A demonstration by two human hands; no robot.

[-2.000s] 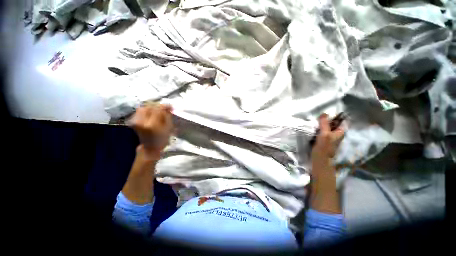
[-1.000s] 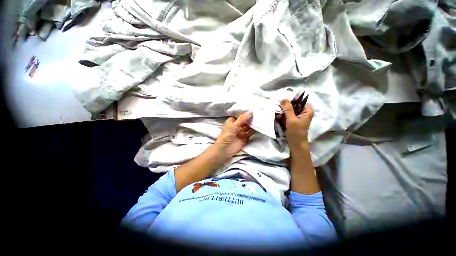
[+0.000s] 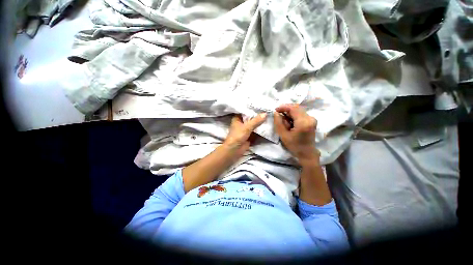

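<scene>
A pale grey-white garment (image 3: 207, 67) lies crumpled over the table's front edge and my lap. My left hand (image 3: 244, 130) grips a stitched edge of it near the middle, thumb on top. My right hand (image 3: 296, 129) is just to the right, its fingertips closed at the same edge, close to my left thumb. A small dark part of the snips (image 3: 289, 119) shows inside my right hand; the rest is hidden by the fingers. Whether the fingertips pinch a thread is too small to tell.
The white tabletop (image 3: 46, 98) with a small coloured mark is at the left. More pale garments (image 3: 448, 52) hang at the right, and others lie at the back left. A pale cloth-covered surface (image 3: 399, 181) is at the lower right.
My hands came together from wide apart on the stretched edge. In the last second my right hand moved slightly left and turned, and the snips' points dropped out of sight.
</scene>
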